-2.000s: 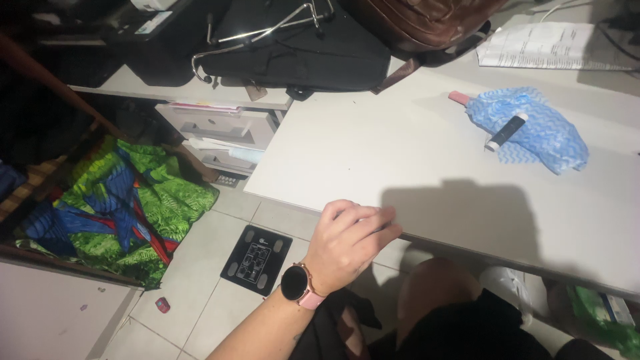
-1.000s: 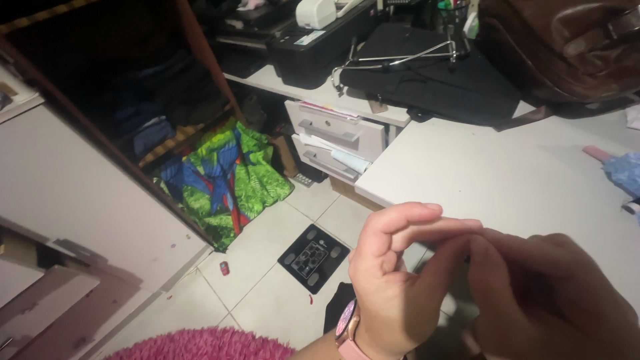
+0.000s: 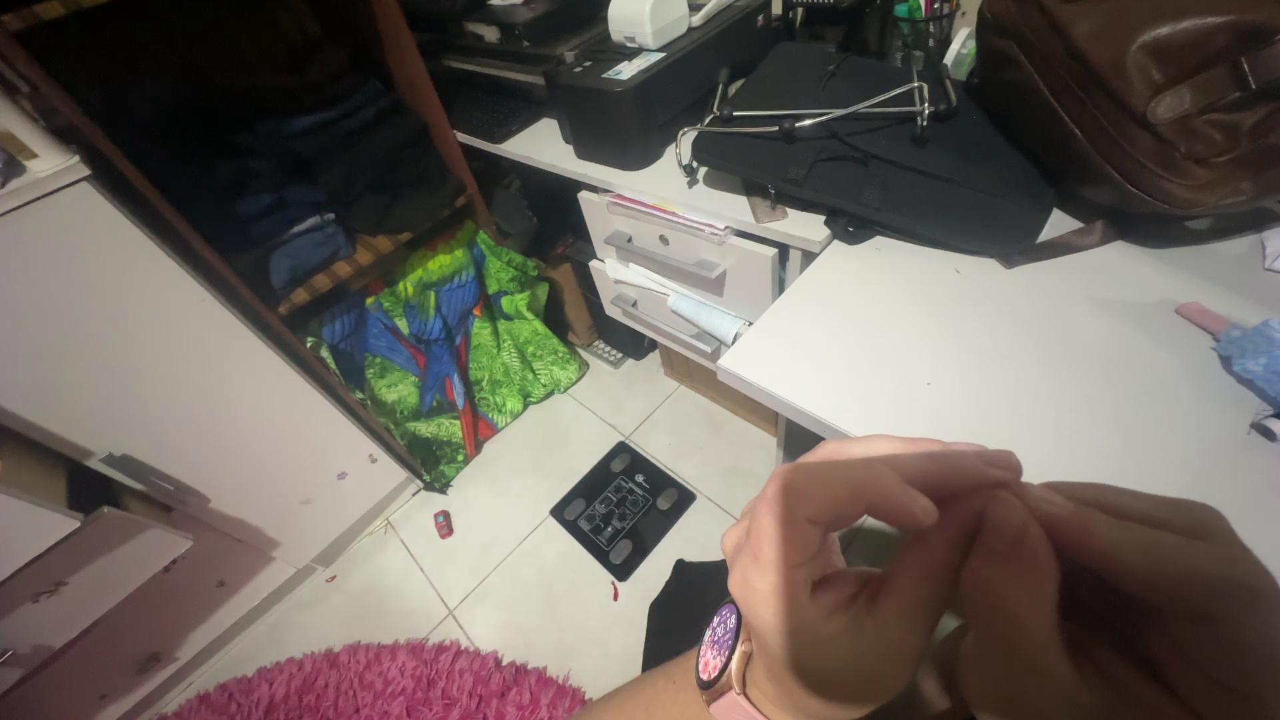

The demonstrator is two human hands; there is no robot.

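Observation:
My left hand [image 3: 860,570], with a smartwatch [image 3: 720,645] on its wrist, is raised at the lower right, fingers bent and fingertips together. My right hand [image 3: 1120,600] meets it, thumb and fingers touching the left fingertips. Whether anything small is pinched between them cannot be seen. Both hands are in front of the near edge of a white desk [image 3: 940,350]. On the desk at the far right lie a blue patterned cloth [image 3: 1250,355] and a small dark and white cylinder [image 3: 1265,428], partly out of view.
A brown leather bag [image 3: 1130,110], a black case [image 3: 870,160] with a metal stand and a black printer [image 3: 650,90] stand behind. Drawers [image 3: 680,255] jut out. On the floor are a black scale [image 3: 622,510], a red toy car [image 3: 443,524], a pink rug [image 3: 390,685] and parrot-print fabric [image 3: 500,350].
My right hand, out of view two seconds ago, has come in and met my left hand, whose fingers have risen from the desk edge. The view has swung left.

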